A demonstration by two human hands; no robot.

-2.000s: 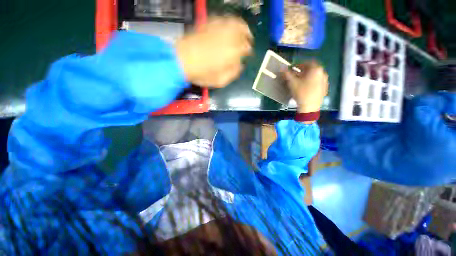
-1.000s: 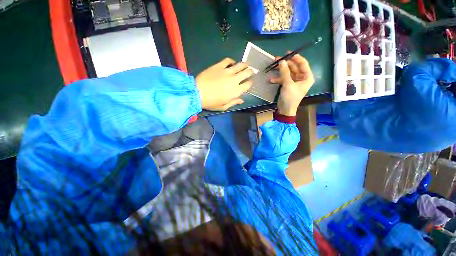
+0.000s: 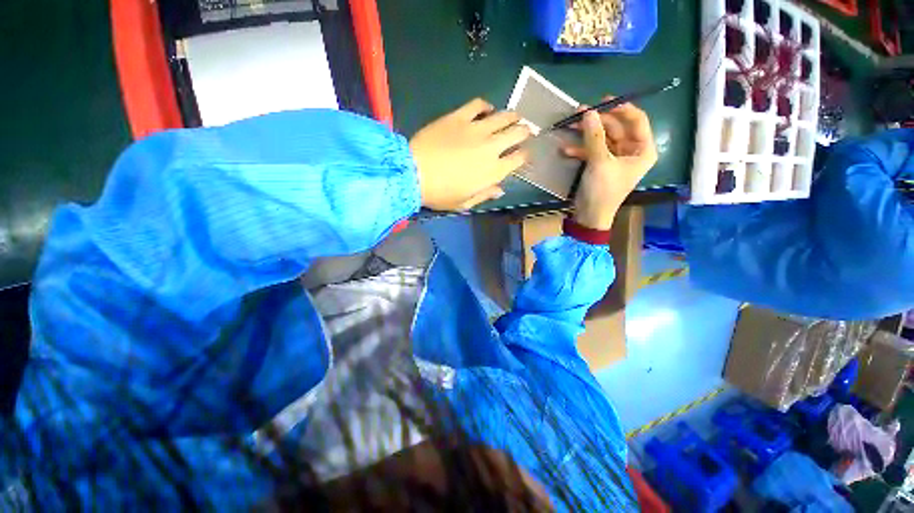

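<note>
The grey adhesive sheet (image 3: 546, 162) with pale edges lies tilted on the green bench mat. My left hand (image 3: 469, 155) lies over its left edge, fingers spread, fingertips near the pale strip; whether it pinches anything is hidden. My right hand (image 3: 613, 155) holds the dark tweezers (image 3: 623, 98) like a pen, their lower end at the sheet near my left fingertips. The red frame (image 3: 143, 75) holds an open tablet with a silver-white battery (image 3: 263, 72); my left sleeve covers its near part.
A blue bin (image 3: 642, 25) with small pale parts stands behind the sheet. Small black parts (image 3: 477, 36) lie left of it. A white compartment tray (image 3: 710, 140) with dark red parts is at the right, beside another person's blue sleeve (image 3: 802, 255). Cardboard boxes stand below the bench.
Since two seconds ago, my left hand has moved from beside the red frame onto the sheet's edge. Over the last second both hands stay at the sheet while the view shifts slightly.
</note>
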